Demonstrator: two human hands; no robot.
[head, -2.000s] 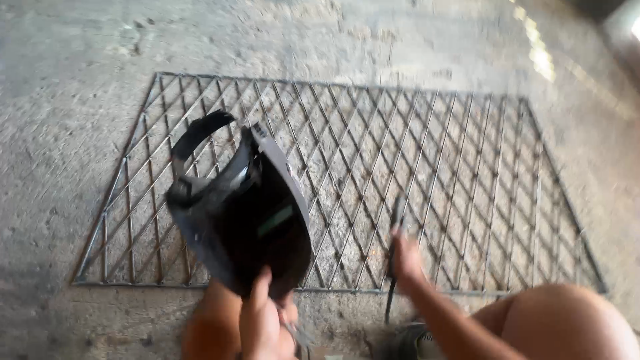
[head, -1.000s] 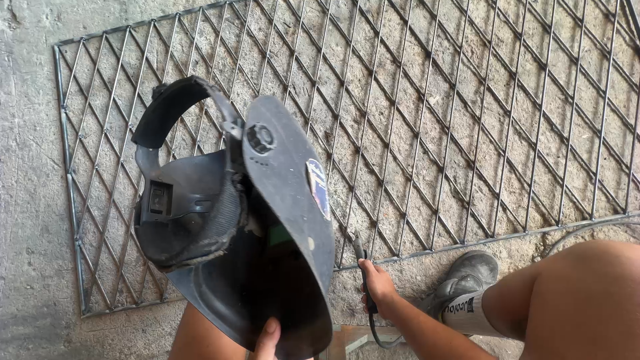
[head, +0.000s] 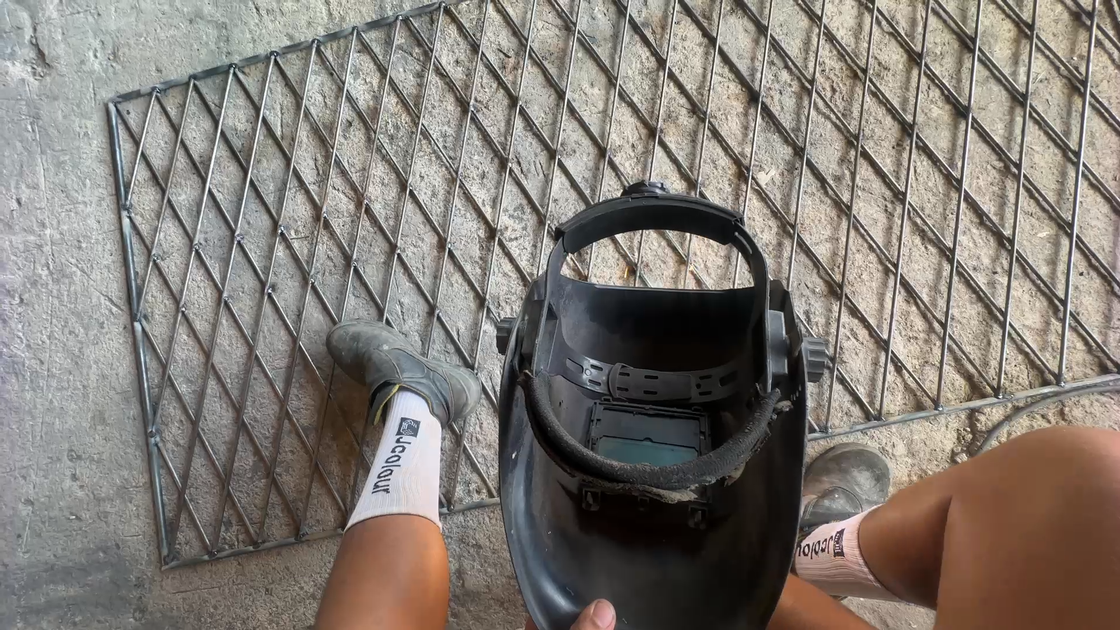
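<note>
A black welding helmet point(head: 652, 560) is held with its hollow inside facing me. Its headband point(head: 656, 214) is at the top, adjustment knobs sit at both sides, and the viewing window point(head: 646, 451) shows behind the worn sweatband. My left hand point(head: 597, 615) grips the chin edge, with only the thumb visible. My right hand is hidden behind the helmet; a bit of bare skin, apparently the forearm, shows at its lower right edge. Beyond the helmet lies a metal lattice panel point(head: 328, 206) of crossed rods in a frame.
One shoe point(head: 398, 363) rests on the left part of the lattice. The other shoe point(head: 847, 481) is on the concrete floor point(head: 61, 350) beside the panel's near edge. A cable point(head: 1015, 420) curves near my right knee.
The helmet has turned so its inside faces me squarely. My right hand, earlier holding a slim tool with a cable, has passed out of sight. A shoe now shows on the lattice at left.
</note>
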